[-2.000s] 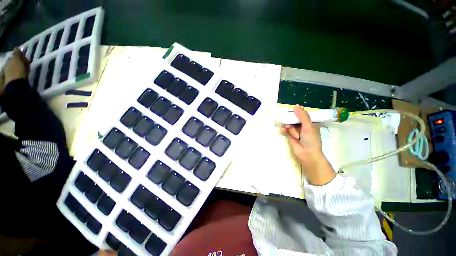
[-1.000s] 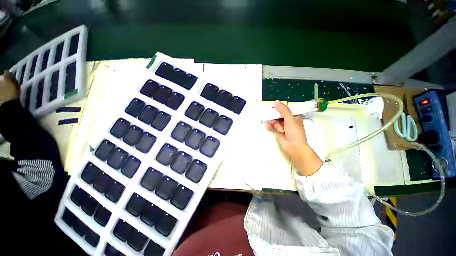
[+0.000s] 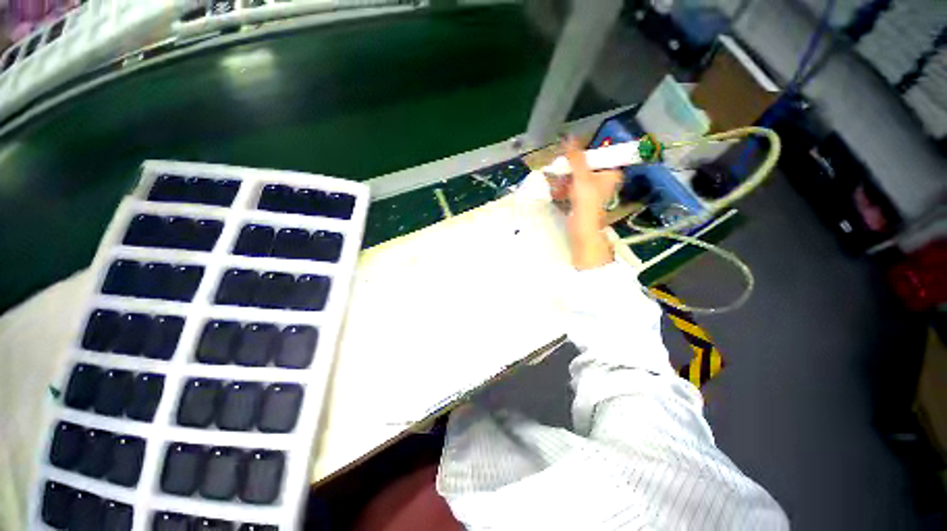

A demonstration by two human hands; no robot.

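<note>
A white tray (image 3: 176, 347) lies at the left on the white-covered bench, its lower end cut off by the picture's edge. Its pockets hold black housings (image 3: 255, 344) in groups of three. My right hand (image 3: 588, 202) is at the far right end of the bench, slightly blurred, and holds the white dispensing syringe (image 3: 613, 157) with its hose end pointing right. A green band marks the joint with the clear yellowish air hose (image 3: 774, 156). My left hand is not in view.
A green conveyor belt (image 3: 312, 104) runs behind the bench, with a grey metal post (image 3: 571, 73). A blue controller (image 3: 665, 192) and pale green-white container (image 3: 672, 109) stand beyond my hand. Yellow-black floor tape (image 3: 698, 347) and dark objects show on the grey floor at right.
The view has swung right. My right hand has moved with the syringe to the bench's far right end, near the controller. The neighbouring worker's hand and tray have left the picture.
</note>
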